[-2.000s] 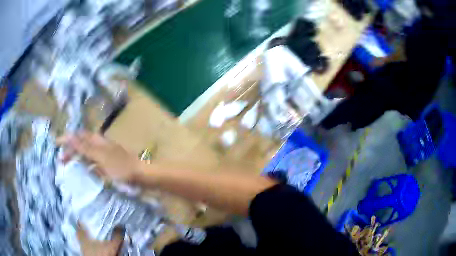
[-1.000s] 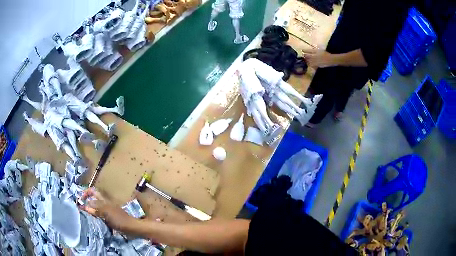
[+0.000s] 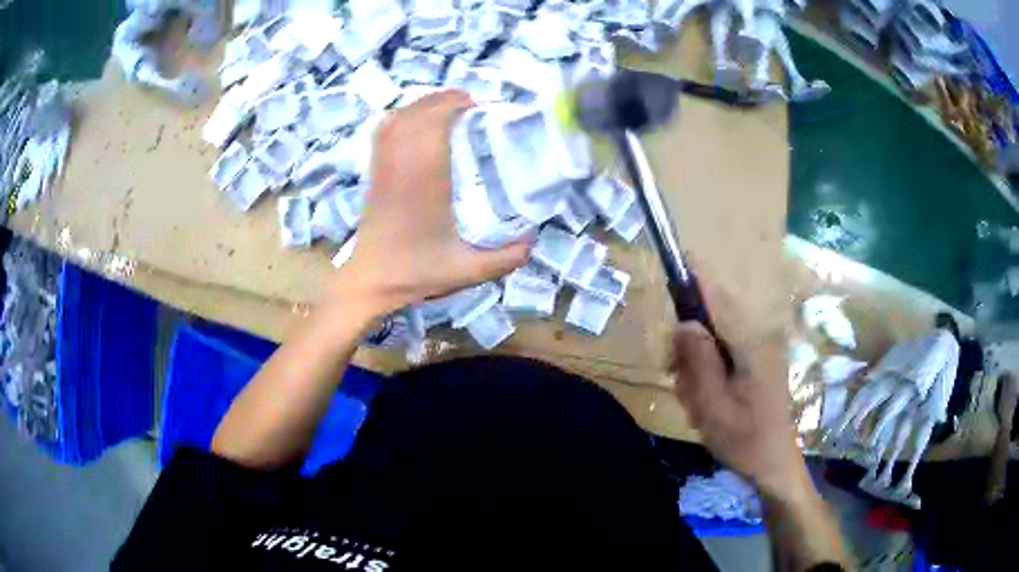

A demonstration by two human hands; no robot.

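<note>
My left hand (image 3: 419, 207) grips a white figurine lower body (image 3: 481, 184) over the heap. A white box-shaped waist insert (image 3: 539, 162) shows at its open waist; how deep it sits I cannot tell. My right hand (image 3: 726, 391) holds the two-faced mallet (image 3: 659, 212) by its dark grip. The mallet's blurred head, yellow on one side and dark on the other, is raised just right of the insert. Many loose waist inserts (image 3: 575, 257) lie heaped around and beyond my left hand.
A second hammer's dark handle (image 3: 721, 94) lies beyond the mallet. White leg parts (image 3: 894, 391) lie at right, near white bottles (image 3: 829, 322). The green conveyor (image 3: 883, 190) runs at right. Blue crates (image 3: 106, 346) stand below the table's left edge.
The view has swung round to the insert heap and my lap. The mallet, lying on the table before, is now in my right hand. My left hand now shows holding the lower body.
</note>
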